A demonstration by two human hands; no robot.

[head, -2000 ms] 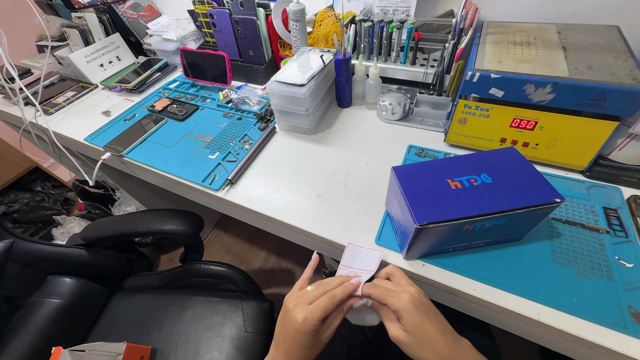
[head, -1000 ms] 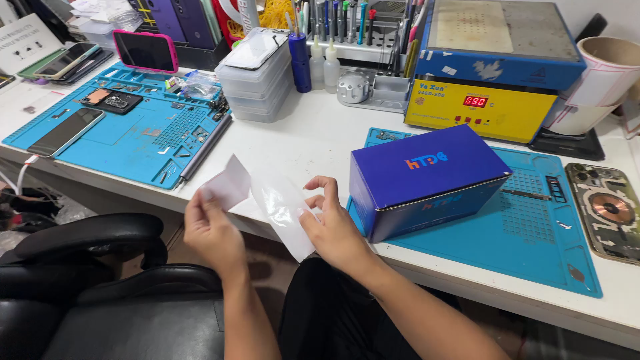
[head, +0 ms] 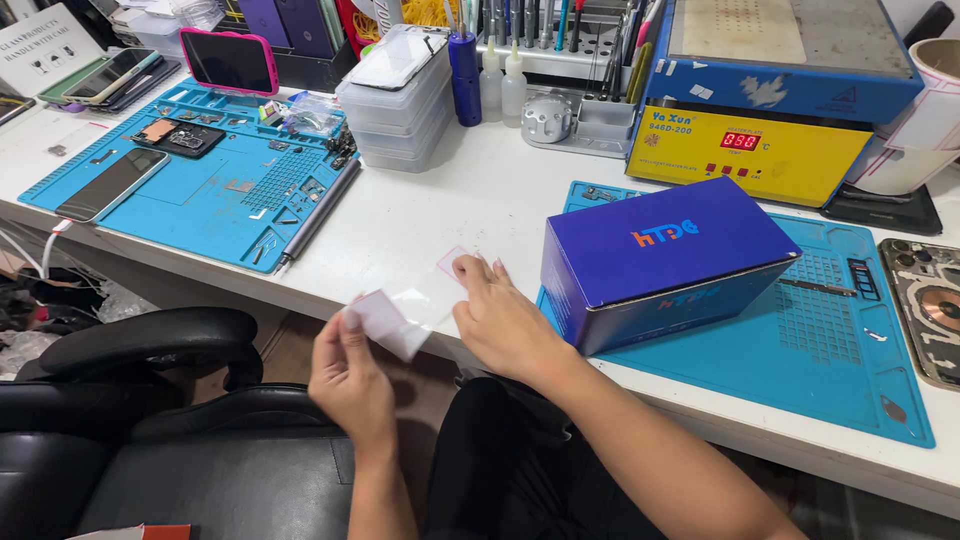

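My left hand [head: 351, 379] pinches a folded whitish sheet [head: 386, 322] between thumb and fingers, just off the front edge of the white bench. From this sheet a clear film [head: 435, 294] stretches over the bench edge to my right hand [head: 502, 315]. The fingertips of my right hand grip the film's other end, where a small pink-bordered corner [head: 450, 262] shows. Right of that hand stands a closed blue cardboard box [head: 667, 247], partly on a blue repair mat [head: 817, 360]. What lies under my right fingers is hidden.
A second blue mat [head: 202, 187] at left holds a phone [head: 112, 184] and an opened phone [head: 180, 139]. Behind are stacked plastic boxes [head: 397, 112], a tool rack [head: 555, 60] and a heater plate [head: 742, 150]. A black chair [head: 225, 465] stands at lower left; a back-opened phone [head: 930, 307] lies right.
My hands have moved apart from where they were together over the folded sheet two seconds ago. The sheet is now opened out, with clear film between them. The view has shifted right.
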